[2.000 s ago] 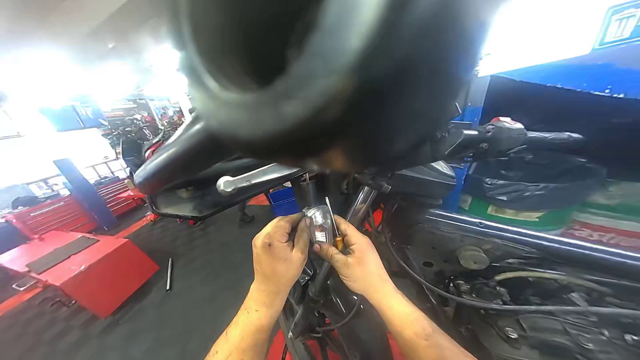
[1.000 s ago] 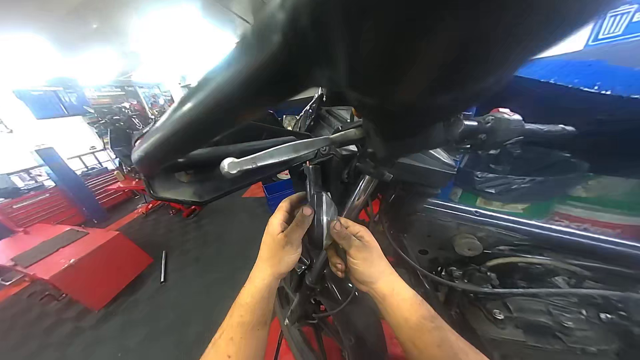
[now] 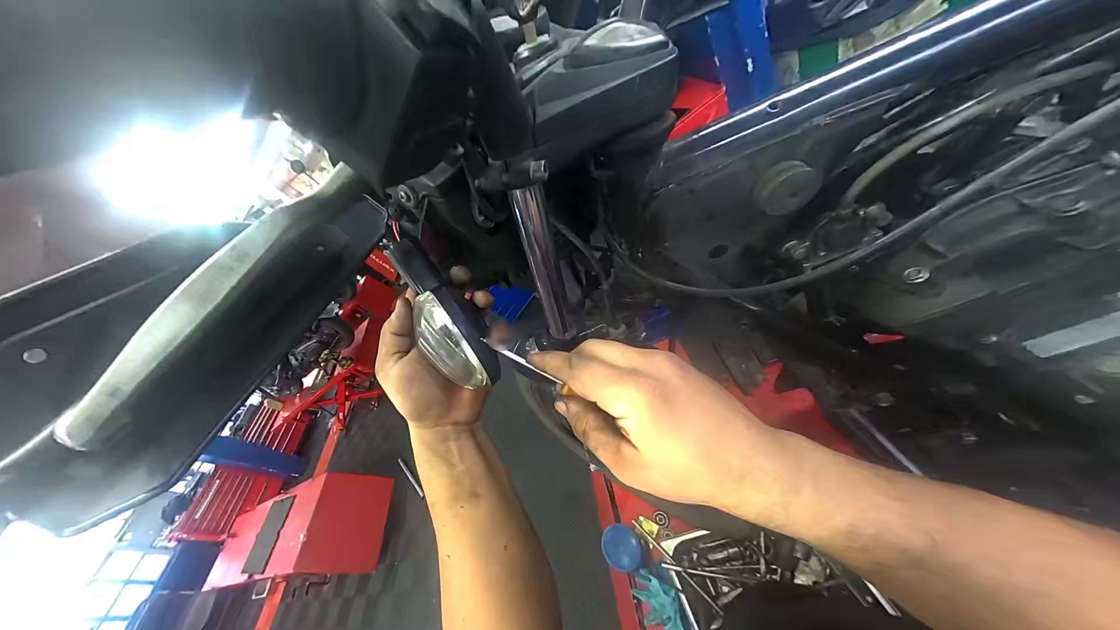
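Observation:
A turn signal light with a clear lens (image 3: pixel 449 341) and black housing hangs from a stalk with thin wires under a motorcycle's dark bodywork. My left hand (image 3: pixel 433 376) grips it from below and behind. My right hand (image 3: pixel 647 411) pinches a thin metal tool, seemingly a small screwdriver (image 3: pixel 529 364), by a partly hidden orange handle. The tool's tip touches or lies very near the back edge of the light's housing. Just behind my hands stands a chrome fork tube (image 3: pixel 540 258).
A dark engine and frame section with a black cable (image 3: pixel 752 289) fills the right. Loose metal parts and tools (image 3: pixel 726 560) lie low on a red surface beside a blue round lid (image 3: pixel 623 548). A red box (image 3: pixel 341 525) and a rod (image 3: pixel 410 478) are at lower left.
The view has swung and tilted strongly. My right hand, earlier against the light beside my left, is now at its back edge with the thin tool. My left hand still holds the light.

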